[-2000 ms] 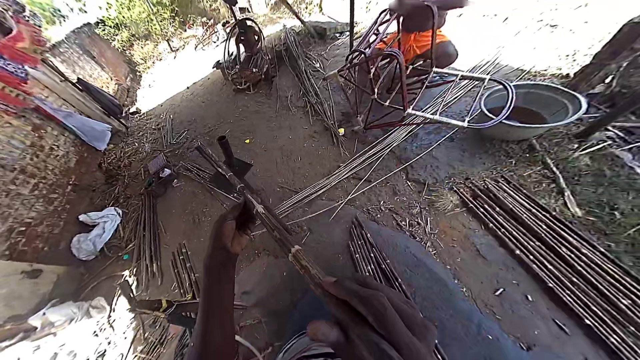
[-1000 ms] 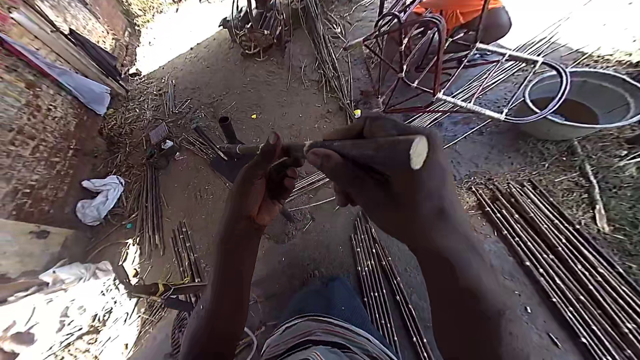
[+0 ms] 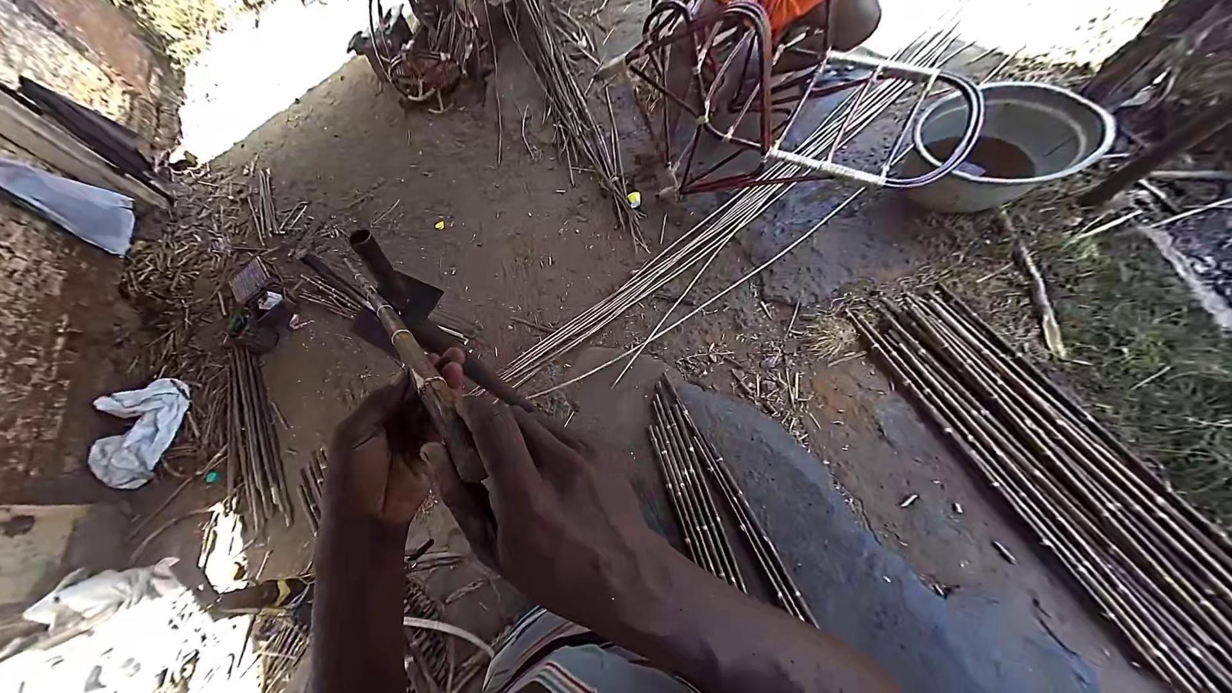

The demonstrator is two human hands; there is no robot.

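Observation:
A jointed cane stick (image 3: pixel 414 356) slants up and to the left from between my two hands. My left hand (image 3: pixel 385 452) has its fingers curled around the stick's lower part. Over the near end of the stick lies my right hand (image 3: pixel 534 472), its fingers against it. A dark metal pipe stub on a dark plate (image 3: pixel 385 274) shows beyond the stick, and a long dark rod (image 3: pixel 481 375) runs just behind it toward my right fingers. Whether my right hand also touches that rod, I cannot tell.
Cane bundles lie at the right (image 3: pixel 1020 462), near my knees (image 3: pixel 693 481) and at the left (image 3: pixel 252 433). Thin pale rods (image 3: pixel 674 269) cross the ground toward a bound cane frame (image 3: pixel 760 96), a person in orange shorts (image 3: pixel 789 12) and a basin (image 3: pixel 1049 125). A white cloth (image 3: pixel 140 433) lies left.
My right hand has come down from across the stick to its near end. The stick, nearly level one second ago, now slants up and to the left. A pale cut end seen then no longer shows.

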